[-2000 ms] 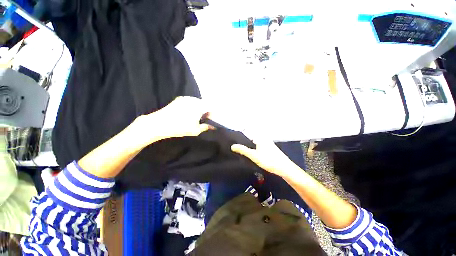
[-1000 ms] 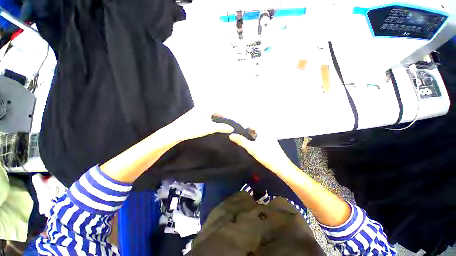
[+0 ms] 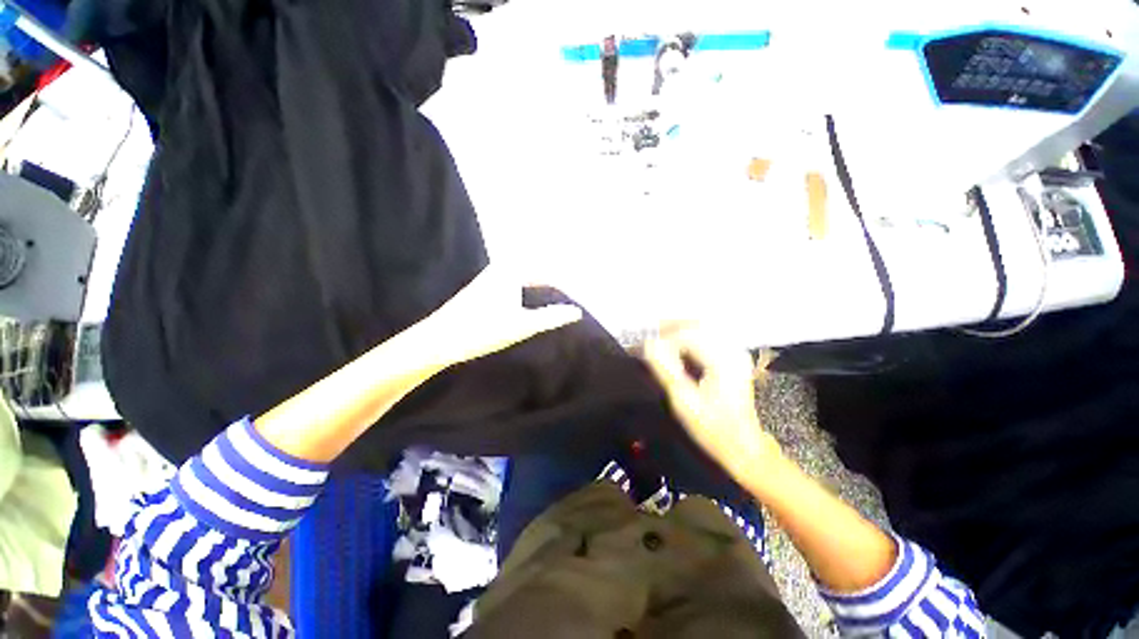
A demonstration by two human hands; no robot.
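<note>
The black garment (image 3: 312,187) lies heaped on the white table left of the needle area and hangs over the front edge. My left hand (image 3: 518,312) holds a narrow dark end of the garment at the table's front edge. My right hand (image 3: 706,387) is apart from it to the right, fingers curled, with a small dark spot at the palm; whether it holds anything cannot be told. The presser foot and needle (image 3: 645,131) are further back, with no cloth under them.
The sewing machine's blue stripe (image 3: 731,41) and control panel (image 3: 1018,71) are at the back. Two black bands cross the white bed (image 3: 924,281). Dark garments (image 3: 999,449) hang at the right. A blue bin (image 3: 337,549) and cloth scraps (image 3: 443,524) are below. A grey device (image 3: 44,250) stands left.
My right hand has let go of the narrow dark end and moved right and slightly down. My left hand stays in nearly the same place on the cloth.
</note>
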